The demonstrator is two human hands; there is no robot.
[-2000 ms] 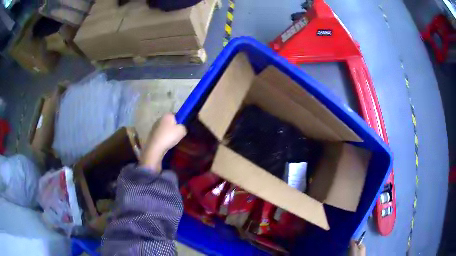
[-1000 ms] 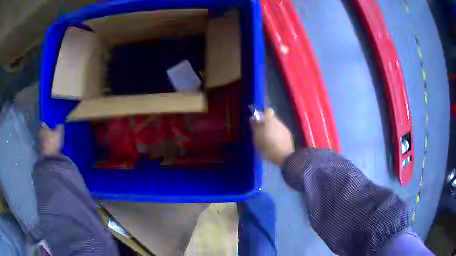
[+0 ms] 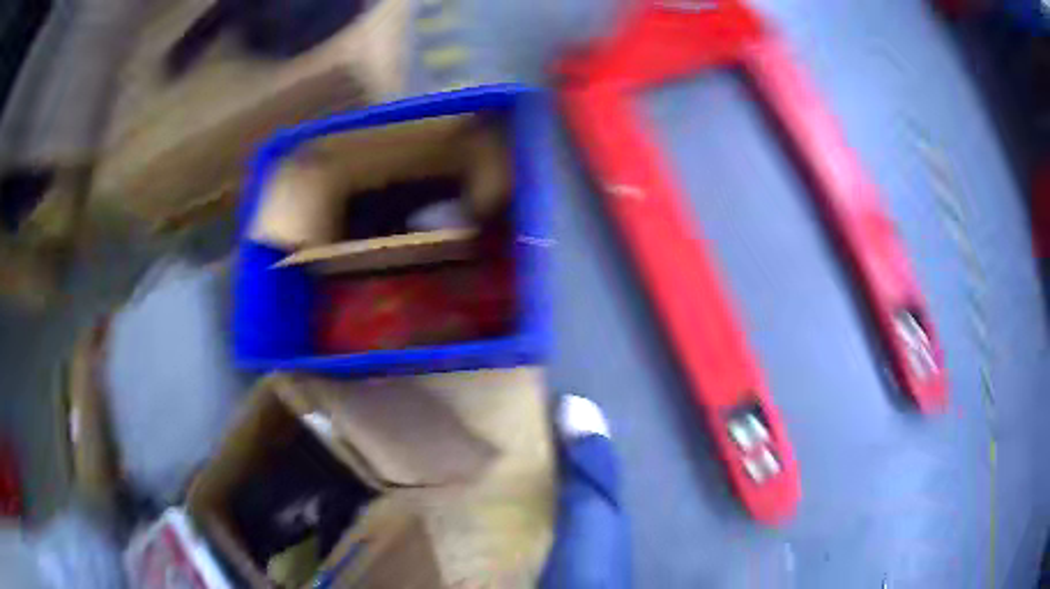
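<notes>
A blue turnover crate [image 3: 392,359] stands in front of me, left of the pallet truck. It holds an open cardboard carton [image 3: 380,249] with dark contents and a pale item, and red packets [image 3: 415,308] beside the carton. Neither my left hand nor my right hand is in the picture. The picture is blurred.
A red hand pallet truck [image 3: 691,276] lies right of the crate, its forks pointing toward me. Another open carton [image 3: 397,541] is below the crate. A whitish wrapped stack [image 3: 173,374] is at left, and large cartons [image 3: 230,150] at upper left. My leg [image 3: 593,506] shows at the bottom.
Both hands have let go of the blue crate and left the picture. The crate now looks smaller and farther away. More of the pallet truck and the lower carton shows.
</notes>
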